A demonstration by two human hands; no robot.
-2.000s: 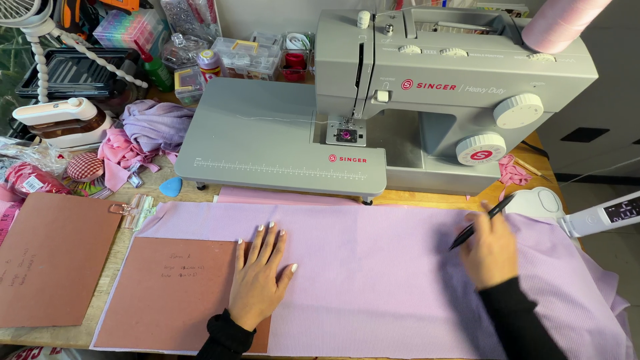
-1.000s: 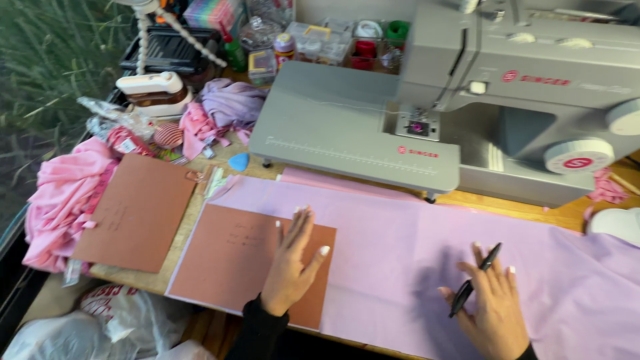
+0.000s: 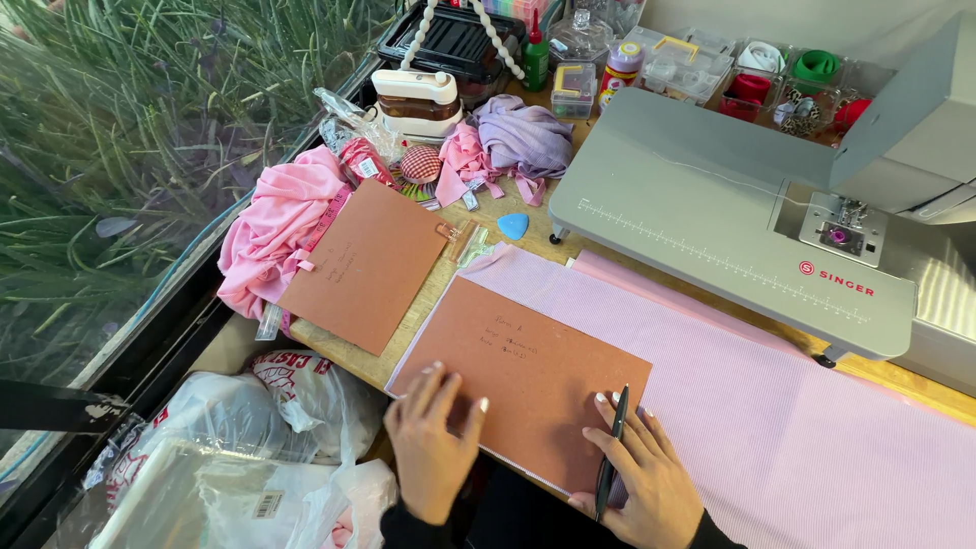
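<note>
A brown cardboard pattern piece (image 3: pixel 526 381) with handwriting lies on lilac ribbed fabric (image 3: pixel 762 427), near the fabric's left end. My left hand (image 3: pixel 435 435) is at the card's lower left part, fingers apart and holding nothing. Over the card's right end rests my right hand (image 3: pixel 640 465), with a black pen (image 3: pixel 612 450) held between thumb and fingers. A second brown card (image 3: pixel 366 267) lies to the left, partly on pink fabric (image 3: pixel 286 221). The blue tailor's chalk (image 3: pixel 513 226) sits on the table above the lilac fabric.
The grey Singer sewing machine's extension table (image 3: pixel 732 221) stands at the upper right. Clear clips (image 3: pixel 469 242) touch the fabric's top left corner. A mini iron (image 3: pixel 417 103), a checked pincushion (image 3: pixel 420 164) and lilac scraps (image 3: pixel 526 137) lie behind. Plastic bags (image 3: pixel 229 427) are below the table's left edge.
My right hand, still with the pen, has moved left from the lilac fabric onto the card's right end. My left hand has moved to the card's lower left. The view has swung left.
</note>
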